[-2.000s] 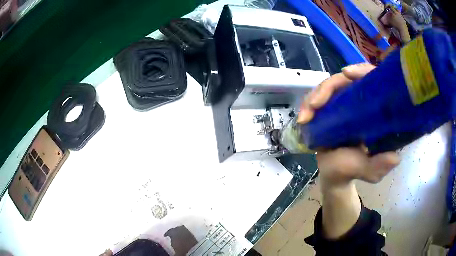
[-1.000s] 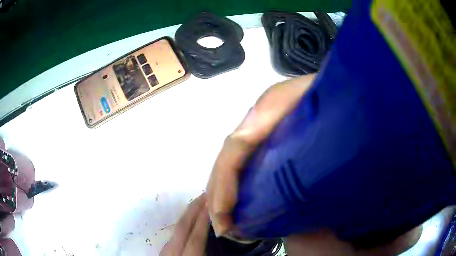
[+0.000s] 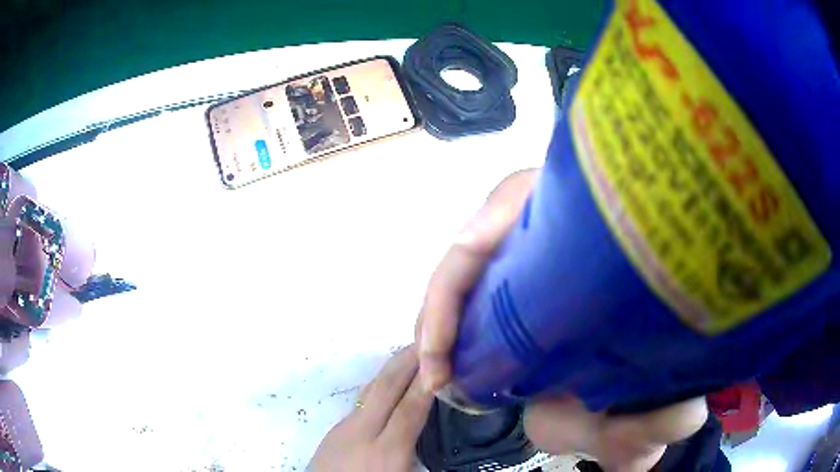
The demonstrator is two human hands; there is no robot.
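Note:
My right hand (image 3: 479,267) is wrapped around the blue electric screwdriver (image 3: 553,286) with its yellow label, which fills the right side of the view. Its nose points down at a black cover (image 3: 470,438) at the bottom edge, and the bit tip is hidden. My left hand (image 3: 373,429) lies against the left side of the black cover and holds it; its lower part is cut off by the picture's edge. What is under the cover is hidden.
A lit smartphone (image 3: 313,120) lies at the upper middle. Stacked black cover rings (image 3: 460,83) are right of it. Pink housings (image 3: 78,253) with a green circuit board stand at the left edge, a small black part (image 3: 106,288) beside them. A green belt (image 3: 276,28) runs along the back.
The view has swung left from the screw feeder to the smartphone and housings. The screwdriver has come over the black cover. Since one second ago, its label has turned more into view.

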